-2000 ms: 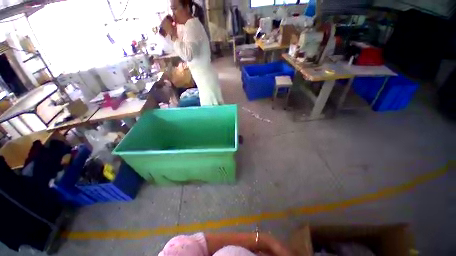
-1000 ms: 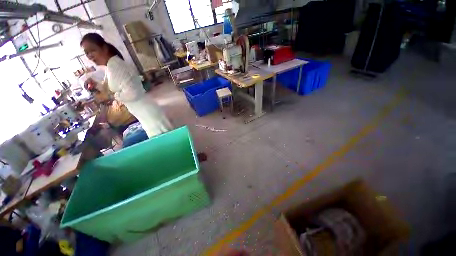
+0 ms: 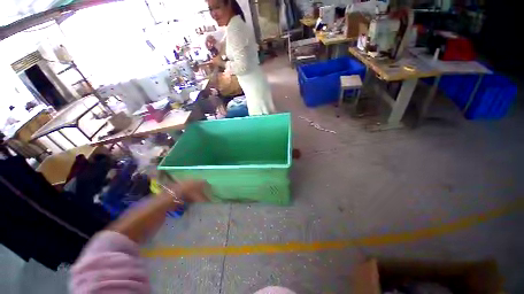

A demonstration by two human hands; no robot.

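My left hand [image 3: 192, 190], at the end of a bare forearm and pink sleeve, reaches forward at left centre. It is blurred, overlapping the lower left of the green tub [image 3: 247, 185]; touch and finger pose cannot be told. The tub is large, open-topped and looks empty. The open brown carton [image 3: 368, 277] is cut off by the bottom edge at right, with a dim greyish-purple lump [image 3: 422, 287] inside. My right hand is out of the picture; another pink patch shows at the bottom edge.
A person in pale clothes [image 3: 244, 54] stands behind the tub by the sewing tables. Dark garments [image 3: 46, 212] hang at left, near cloth-filled bins. A blue crate [image 3: 328, 83], stool [image 3: 350, 84] and machine table [image 3: 396, 72] stand ahead right. A yellow floor line [image 3: 299, 247] crosses in front.
The view swung right, then back left and level. My left arm, lying across the bottom toward the carton two seconds ago, now extends forward left. The person's arms are lower than two seconds ago.
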